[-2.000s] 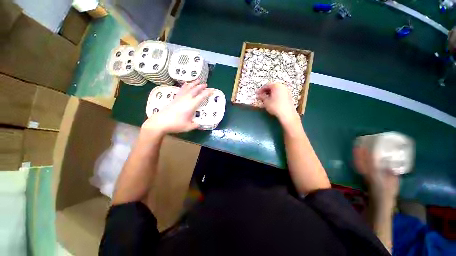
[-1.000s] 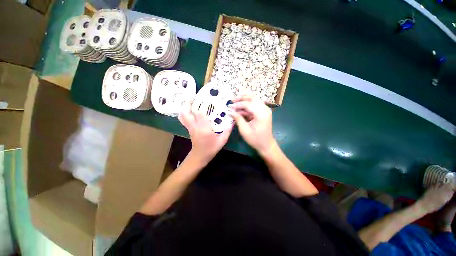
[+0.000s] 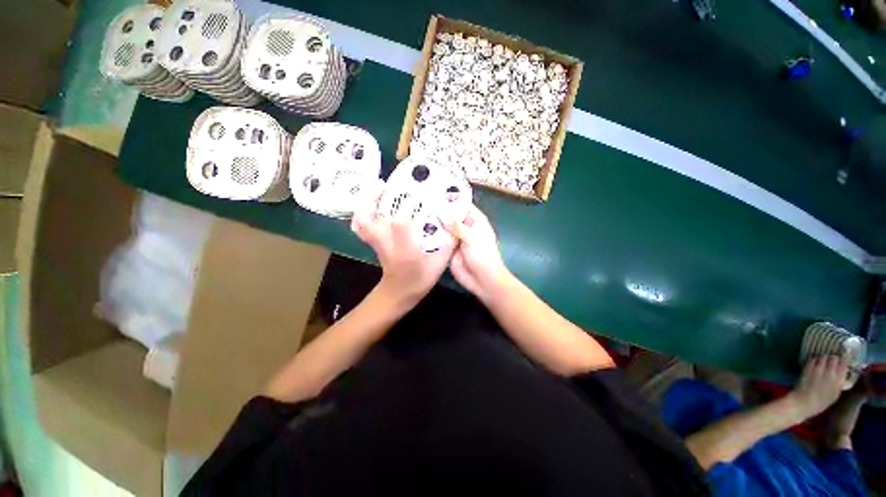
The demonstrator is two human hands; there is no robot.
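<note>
An off-white front cover (image 3: 428, 197) with round dark holes and a slotted grille is held up near the bench's front edge. My left hand (image 3: 400, 248) grips its lower left side. My right hand (image 3: 473, 245) is at its lower right edge, fingers against the cover; whether a small insert is between them is hidden. The parts tray (image 3: 558, 146), a shallow cardboard box full of small cream inserts, sits just behind the cover. A short stack of covers (image 3: 335, 169) stands left of my left hand.
More cover stacks (image 3: 238, 153) stand at the bench's left end. A large open carton (image 3: 248, 311) with a translucent plastic bag (image 3: 155, 267) is below left. At right, another person's hand (image 3: 824, 381) touches a stack of covers (image 3: 834, 345). Blue-ended pieces (image 3: 798, 68) lie across the far belt.
Two seconds ago my left hand was over the front stacks and my right hand in the tray. Now both are at one lifted cover. Since one second ago, my right fingers moved down along the cover.
</note>
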